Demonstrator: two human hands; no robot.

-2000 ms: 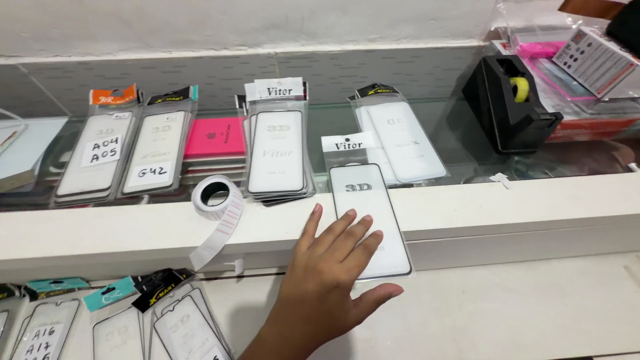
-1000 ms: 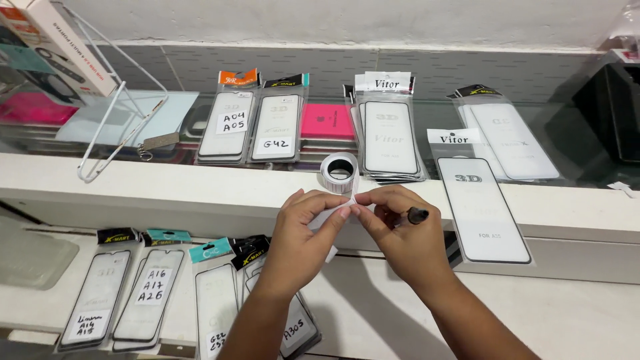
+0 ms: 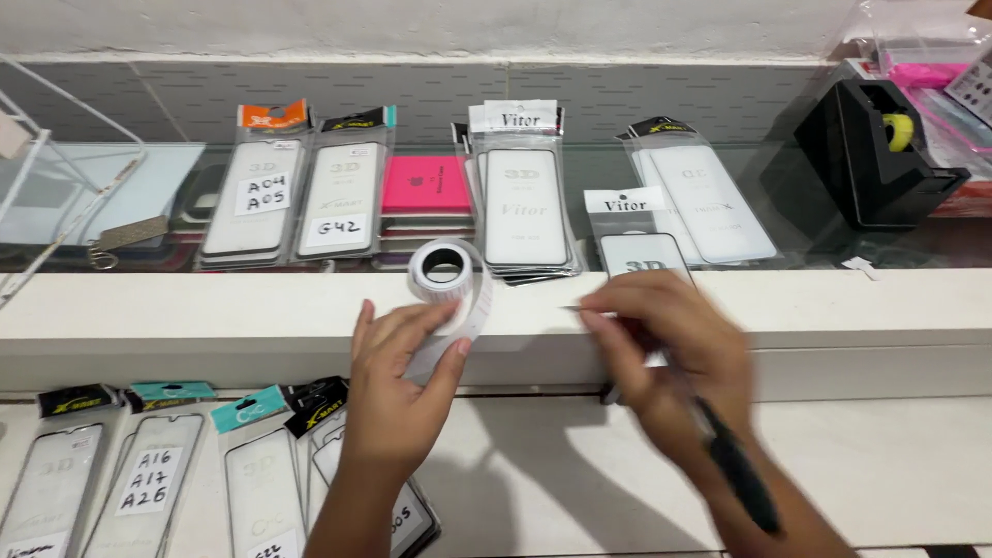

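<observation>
My left hand pinches the loose strip of a roll of white labels, which rests on the white ledge just above the fingers. My right hand, slightly blurred, holds a pen with its tip pointing left toward the roll. Partly behind that hand lies a packaged screen protector. Behind the roll stands a stack of packaged screen protectors, and more packs lie to its right.
Handwritten-labelled protector packs and a pink case box lie on the glass shelf. A black tape dispenser stands at the right, a white wire rack at the left. Several packs lie on the lower white surface.
One second ago both hands were together at the label strip; now my right hand has moved right, away from it, with its pen tip pointing left. The view has shifted.
</observation>
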